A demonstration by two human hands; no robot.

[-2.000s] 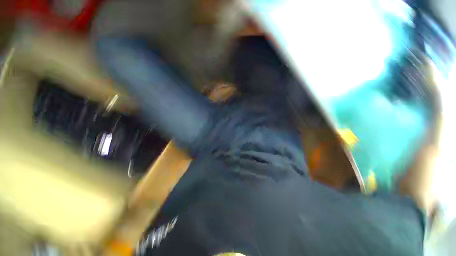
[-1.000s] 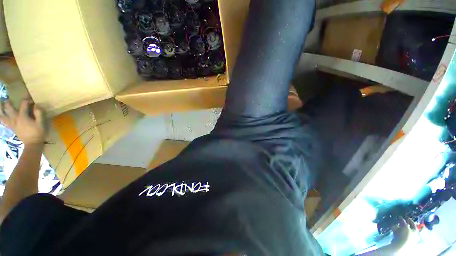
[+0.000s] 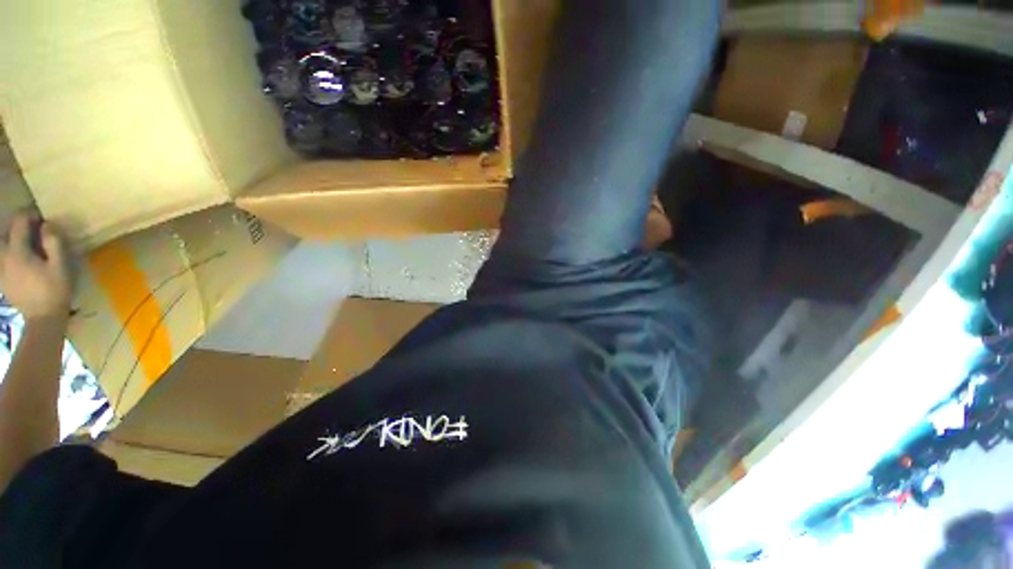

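Note:
A large open brown carton (image 3: 383, 213) stands at the upper left, with its pale inner flap folded out toward the left. It holds rows of black round parts (image 3: 383, 87) with shiny faces. My left hand (image 3: 36, 267) is at the far left edge, fingers curled at the edge of the carton flap (image 3: 106, 122). The hand is partly blurred and its fingertips are hard to make out. I cannot make out my right hand; the bench at the lower right is glaring and blurred.
Below the carton lie other brown cardboard pieces (image 3: 239, 389) and a white sheet (image 3: 283, 317). My leg (image 3: 605, 133) is beside the carton. A shelf with a box (image 3: 791, 83) is at upper right. Black parts with red bits (image 3: 911, 472) lie on the bench at lower right.
After the blurred first frame, the view settles on the carton. Since the second frame, the carton and my left hand have shifted slightly left and up. The hand seen at the lower right is no longer discernible.

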